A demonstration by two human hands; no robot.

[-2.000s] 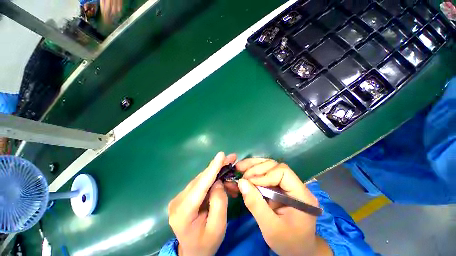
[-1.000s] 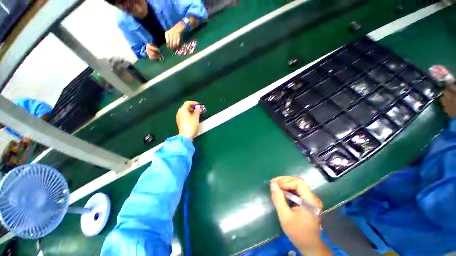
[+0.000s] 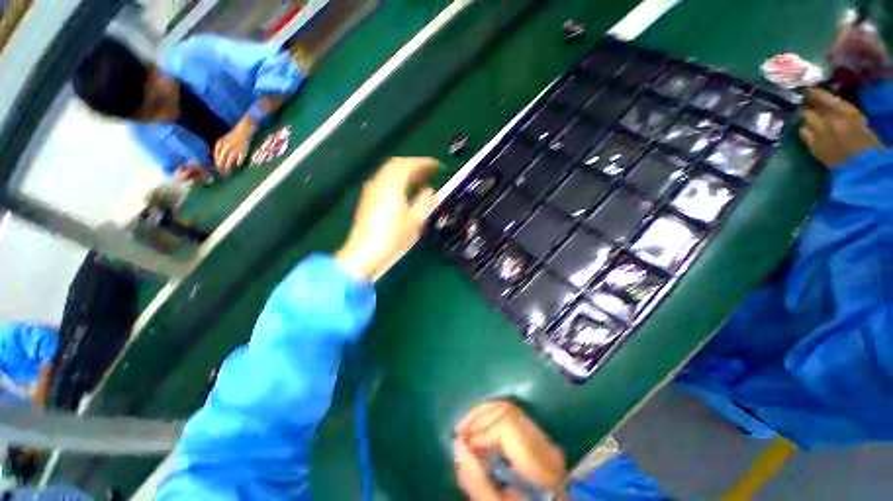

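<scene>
My left hand (image 3: 387, 220) reaches over the white rail at the left corner of the black blister tray (image 3: 548, 230). Its thumb and fingers are apart, and I see nothing between them. Small black units with shiny detail sit in some tray pockets, one (image 3: 511, 262) near the left edge and one (image 3: 585, 333) at the near corner. My right hand (image 3: 504, 452) is low over the bench, blurred, closed around the tweezers (image 3: 517, 479). The tweezer tips are not clearly visible.
A dark unit (image 3: 458, 144) and another (image 3: 573, 30) lie on the green belt beyond the white rail (image 3: 641, 18). A person in blue sits opposite by a reddish-white pile (image 3: 271, 146). Another person's hands (image 3: 837, 127) are at right near a similar pile (image 3: 791, 69).
My left hand first left the unit held between both hands, reached to the belt with a unit, and is now at the tray corner, no unit visible. My view has shifted and turned.
</scene>
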